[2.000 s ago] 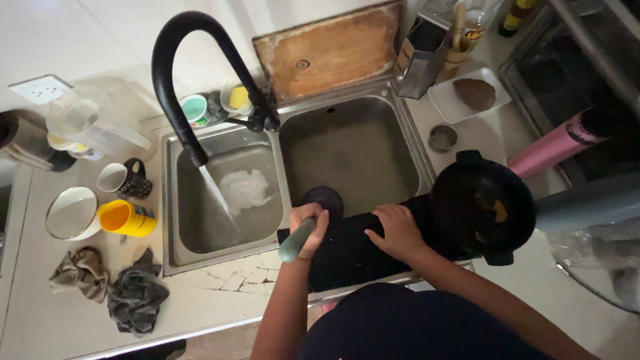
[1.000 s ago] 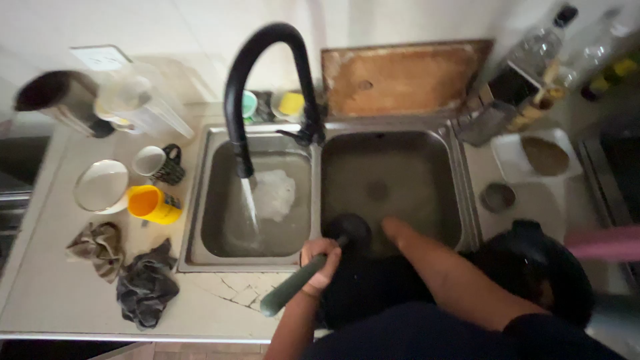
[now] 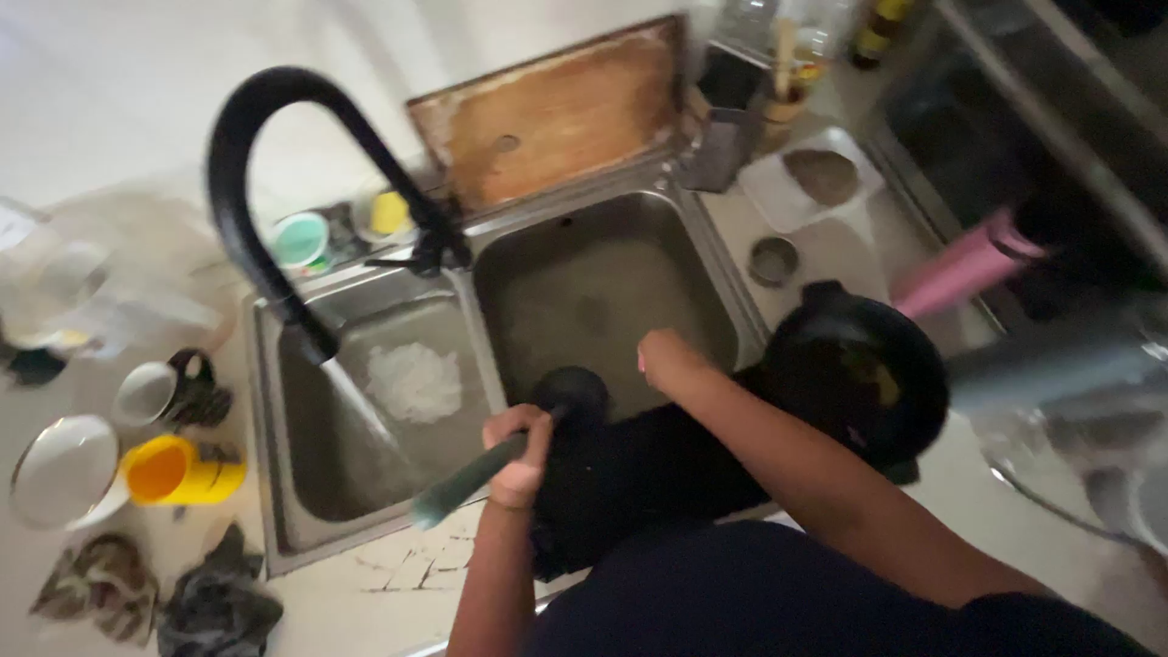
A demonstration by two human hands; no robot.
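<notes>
My left hand [image 3: 518, 456] grips the green handle [image 3: 465, 484] of a dark round-headed utensil, probably a ladle [image 3: 571, 400], whose head is over the near left part of the right sink basin [image 3: 607, 292]. My right hand [image 3: 668, 363] is over the same basin, fingers curled and blurred; whether it holds anything I cannot tell. A black cloth or mat [image 3: 639, 470] covers the near edge of the basin below both hands. Water runs from the black faucet [image 3: 306, 328] into the left basin [image 3: 411, 456], where white foam [image 3: 416, 381] sits.
Left of the sink are a yellow cup [image 3: 182, 470], a white bowl [image 3: 66, 470], a mug [image 3: 151, 392] and crumpled cloths [image 3: 219, 598]. A black pot [image 3: 858, 374], a pink bottle [image 3: 967, 260] and a small metal cup [image 3: 774, 262] are at right. A wooden board [image 3: 557, 119] leans behind.
My right hand has left the black cloth, where it rested two seconds ago, and is over the right basin. My left hand keeps its hold on the green handle. The view has shifted and tilted.
</notes>
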